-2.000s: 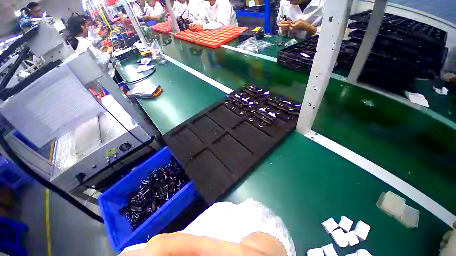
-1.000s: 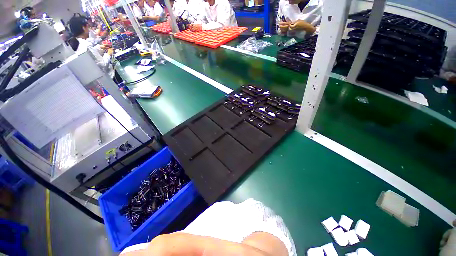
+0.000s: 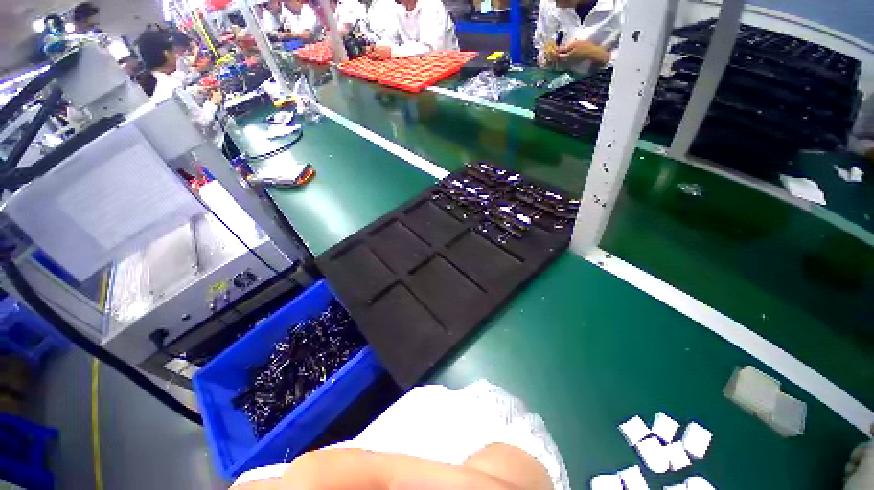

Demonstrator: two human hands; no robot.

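White pads (image 3: 654, 452) lie in a loose group on the green mat at the lower right, some cut off by the bottom edge. Two pale translucent stacks (image 3: 753, 390) stand side by side near the white rail. A small skin-toned part of what looks like my left hand (image 3: 860, 471) shows at the lower right edge. It is cut off and blurred, so its fingers and anything in them cannot be made out. My right hand is not in view. A white cloth shape and bare skin fill the bottom centre, with no fingers visible there.
A black tray (image 3: 425, 328) holds clipped units in its far rows. A blue bin (image 3: 217, 418) of black clips stands below it. A white upright (image 3: 610, 153) rises beside the rail (image 3: 714, 323). A grey machine (image 3: 158, 311) stands left. Stacked black trays and workers are beyond the belt.
The view has shifted very slightly. The pads, translucent stacks, tray and bin keep their places. The hand part at the right edge shows no clear change.
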